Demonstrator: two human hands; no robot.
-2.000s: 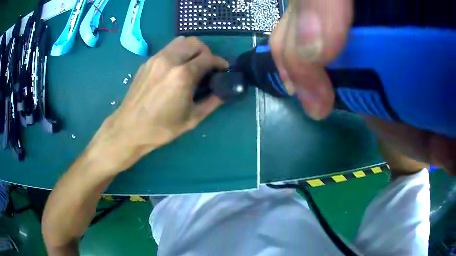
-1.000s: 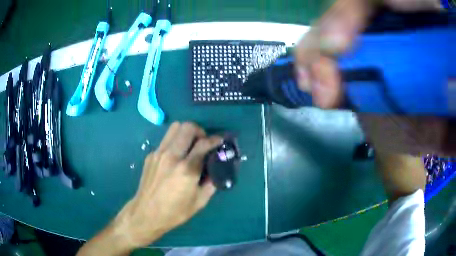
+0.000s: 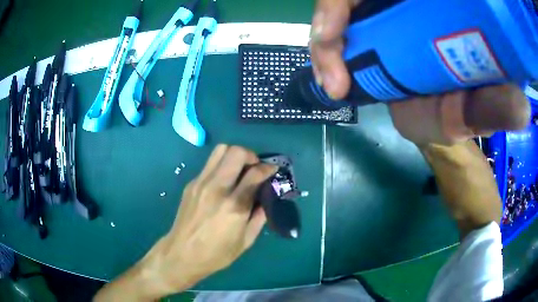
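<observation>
My left hand (image 3: 206, 218) holds a black device body (image 3: 282, 213) near the middle of the green mat. A purple-pink part shows inside its thick end, and a dark holding fixture (image 3: 277, 159) shows partly behind it. My right hand (image 3: 407, 100) is wrapped around the blue-and-black electric screwdriver (image 3: 419, 53), cut off at the frame's edge. The screwdriver's black nose is over the screw plate (image 3: 259, 88), a black rectangle with a grid of silver screws. The nose hides the bit tip and part of the plate.
Three light-blue housings (image 3: 192, 100) lie behind at the left, one with a red wire and white plug (image 3: 160, 93). Black device bodies (image 3: 44, 141) are piled far left. Small white bits (image 3: 178, 169) lie on the mat. A blue parts bin (image 3: 522, 177) stands at the right.
The screwdriver has moved from the device in my left hand to over the screw plate. The device has come into clearer view, its thick end now tilted toward the lower right.
</observation>
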